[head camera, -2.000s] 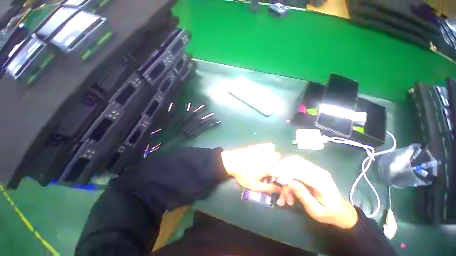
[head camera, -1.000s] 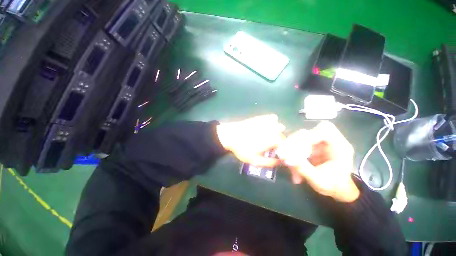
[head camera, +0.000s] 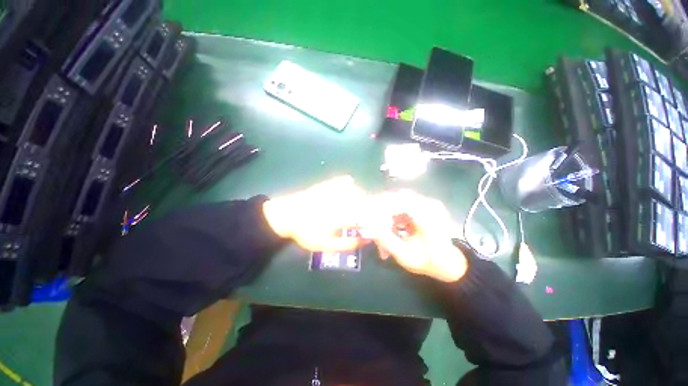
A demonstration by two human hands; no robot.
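Note:
A small flat dark unit with white print and a purple sheen shows at the bench's near side, just below my left hand. My left hand is over its upper edge, overexposed, with fingers bent towards my right hand. My right hand is curled beside it, its fingertips meeting those of my left hand. Glare hides the fingertips, so I cannot tell what is pinched there or whether my left hand touches the unit.
Black leads lie left, a teal phone behind. Black phone-like devices are stacked at top centre, near a white adapter and cable. A clear cup stands right. Tray stacks flank the mat-covered bench.
The view has shifted, so the bench items and hands appear further left and more of the right tray stacks shows. My hands stay close together above the unit.

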